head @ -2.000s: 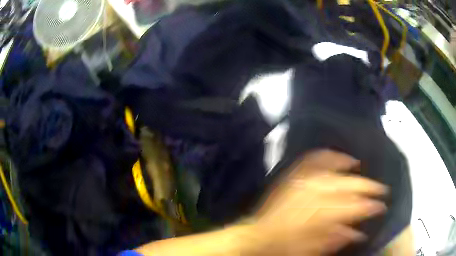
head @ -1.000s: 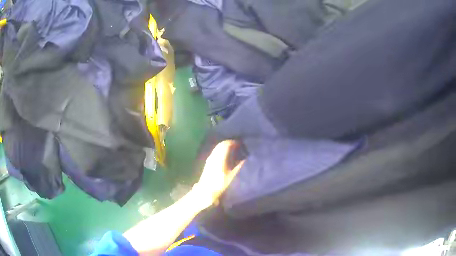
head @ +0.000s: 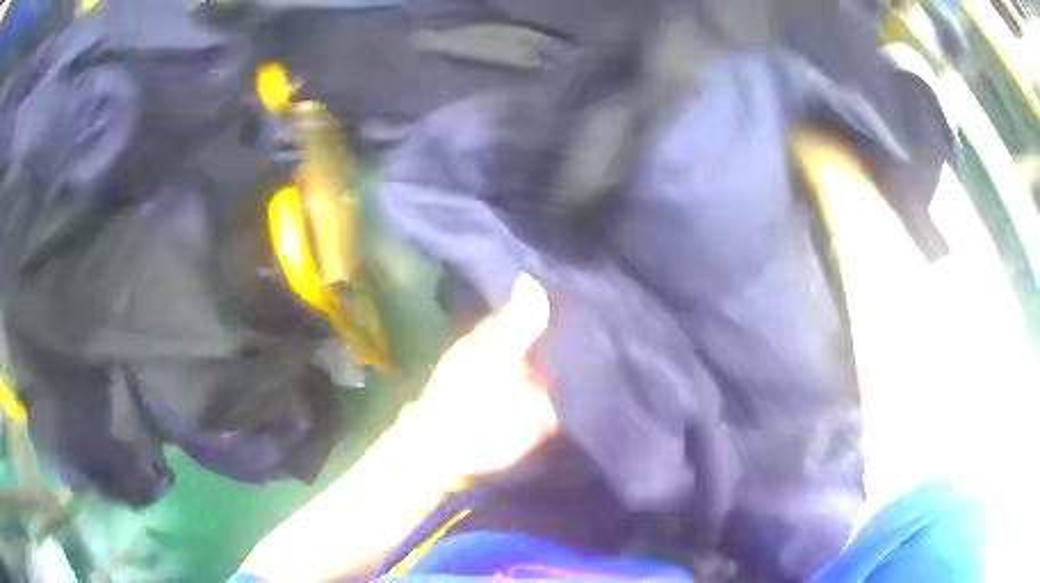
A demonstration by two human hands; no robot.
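A large dark navy garment [head: 684, 296], its paler purple-blue side showing, lies bunched across the middle and over the wearer's lap. My left hand [head: 508, 370], washed out by glare, is closed on the garment's left edge with the thumb on top. My right hand [head: 838, 177] is mostly hidden under cloth at the upper right; only an overexposed, skin-toned part shows, so its fingers and hold cannot be seen. The picture is blurred.
Dark garments [head: 148, 285] hang in a heap at the left. A yellow-framed rack [head: 297, 245] stands between them and my left hand. Green floor [head: 228, 507] shows below. The white table [head: 947, 342] is glaring at the right.
The garment has shifted from spreading across the right side to bunching in the middle, baring the white table. My left hand still holds its edge. Part of my right arm now shows.
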